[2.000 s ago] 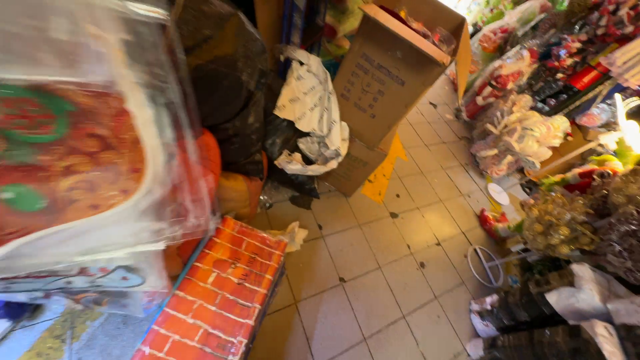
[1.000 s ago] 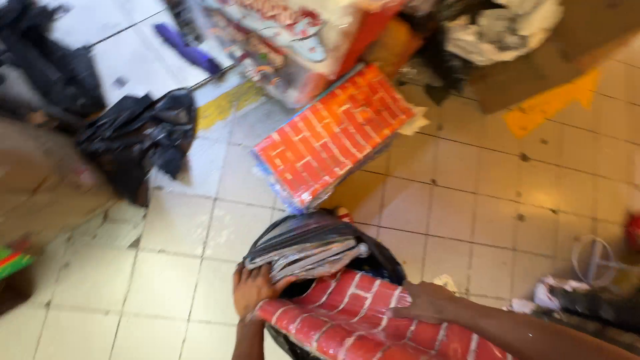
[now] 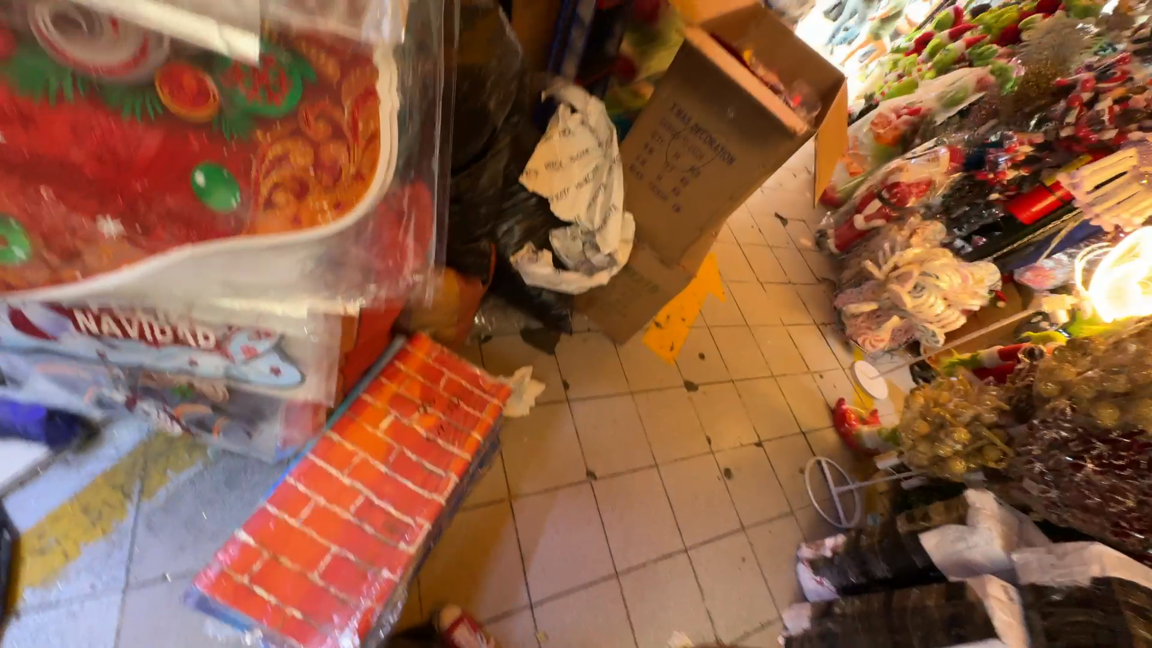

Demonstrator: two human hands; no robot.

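Observation:
Neither of my hands shows in the head view now. A long stack with a red brick pattern (image 3: 360,495), which looks wrapped in plastic, lies tilted at the lower left on the tiled floor. Above it at the left are clear plastic packages; the nearest holds a red Christmas-patterned item with a white edge (image 3: 135,216). Below that is another package with a printed light blue shape (image 3: 261,355). A small red and white thing (image 3: 463,625) shows at the bottom edge.
A cardboard box (image 3: 711,135) with crumpled paper (image 3: 580,193) and dark plastic (image 3: 495,162) beside it stands at upper centre. Orange-yellow material (image 3: 684,310) lies on the floor. Christmas decorations, golden sprays (image 3: 954,414), a bright lamp (image 3: 1120,274) and black wrapped bundles (image 3: 909,612) line the right side.
One second ago both hands were on a red brick-patterned sheet and a black plastic bag; hands, sheet and bag are now out of view. The view has swung up and right.

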